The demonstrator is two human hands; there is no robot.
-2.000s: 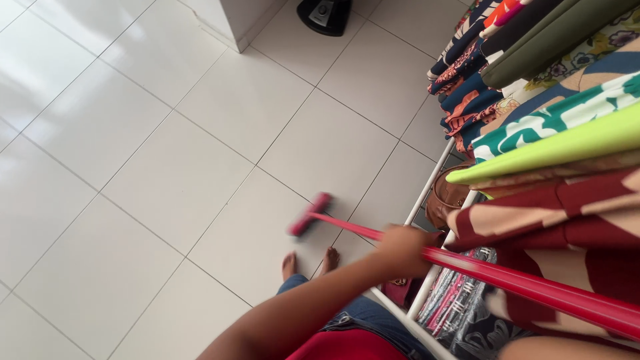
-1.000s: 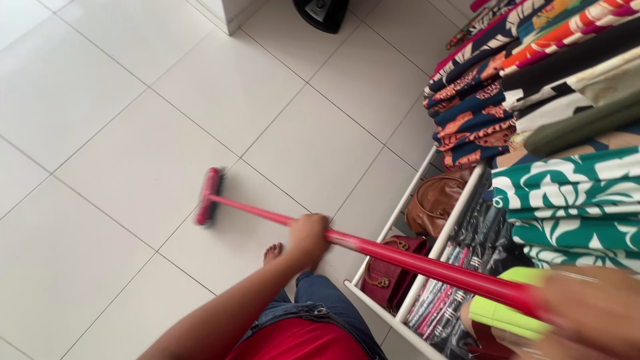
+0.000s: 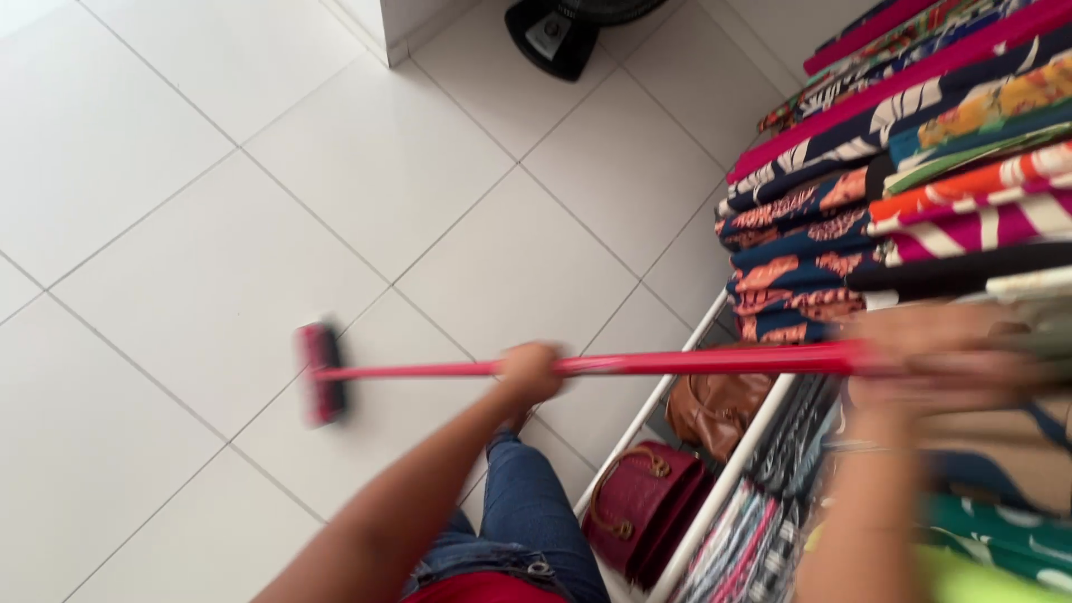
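Note:
A red broom point(image 3: 670, 363) with dark bristles lies slantwise across the view, its blurred head point(image 3: 318, 374) at the tiled floor on the left. Around the middle of the handle is my left hand point(image 3: 533, 373), its fingers closed on it. My right hand point(image 3: 938, 356), blurred by motion, is at the handle's upper end, in front of the hanging clothes; it grips the handle there. My legs in blue jeans show below the handle.
Patterned clothes point(image 3: 796, 209) hang along the right side. Below them, a white metal rack point(image 3: 720, 494) holds a brown bag point(image 3: 720, 402), a burgundy handbag point(image 3: 645, 502) and packed items. A black appliance base point(image 3: 553, 38) and a white wall corner point(image 3: 394, 42) are at the top.
The broom head has moved left over the floor, away from my feet. Both hands have stayed on the handle since one second ago. The view has shifted along the clothes.

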